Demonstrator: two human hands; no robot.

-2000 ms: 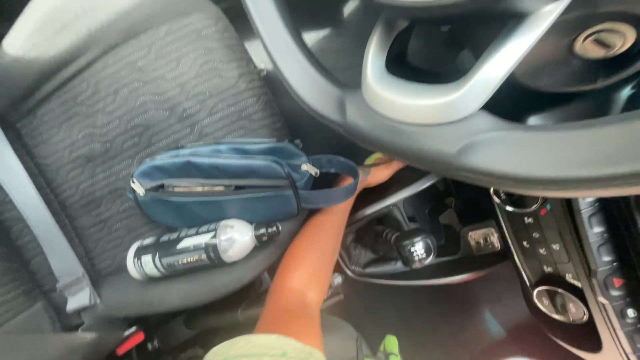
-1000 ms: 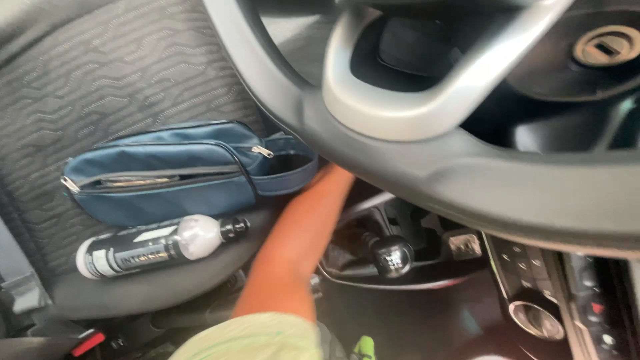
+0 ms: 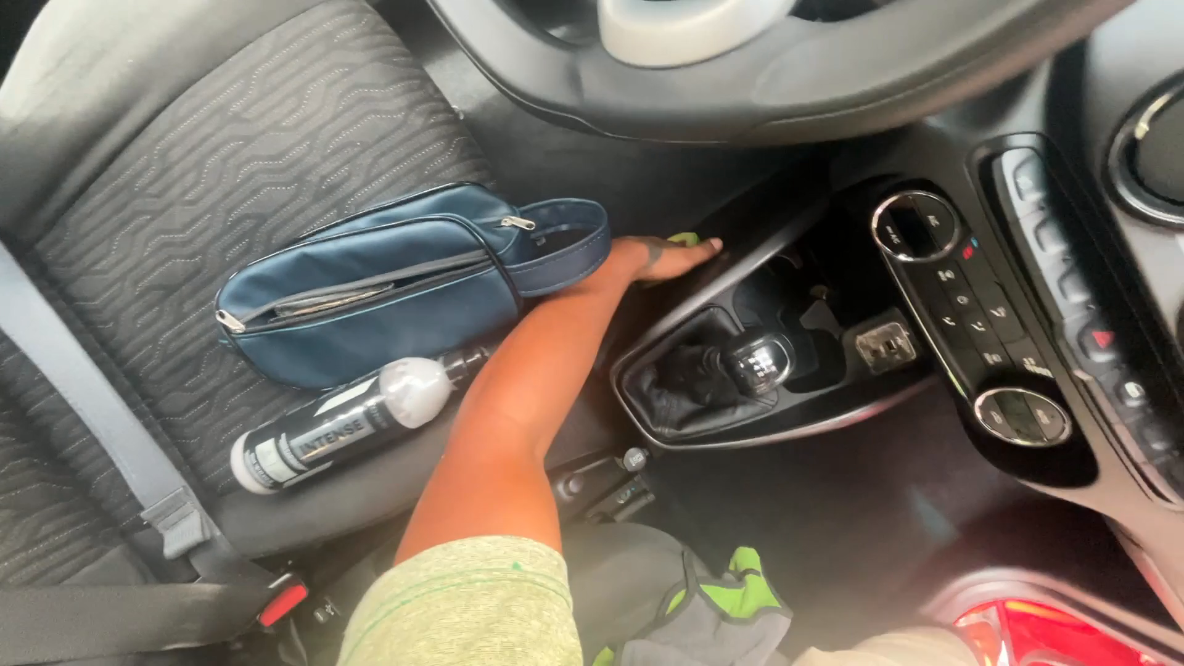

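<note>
My left hand [image 3: 661,259] reaches down beside the centre console, with its fingers stretched along the edge. A small yellow-green piece [image 3: 684,239] shows beside the fingers; whether the hand grips it is unclear. My forearm passes close by the loop strap of a blue zipped pouch [image 3: 370,287], which lies partly unzipped on the patterned car seat [image 3: 287,120]. Next to the pouch lies a black and white bottle [image 3: 347,430], its narrow end near my forearm. A grey and green cloth item [image 3: 721,606] is at the bottom. My right hand is out of view.
The steering wheel [image 3: 758,92] spans the top. A gear lever [image 3: 758,363] stands in the console, near the climate control panel [image 3: 967,314]. The seat belt [image 3: 83,379] and its red-buttoned buckle [image 3: 282,601] are at left. A red and white shiny object [image 3: 1036,634] shows at bottom right.
The view has shifted, and my left hand, hidden behind the steering wheel one second ago, now shows below it. The pouch and bottle still lie on the seat.
</note>
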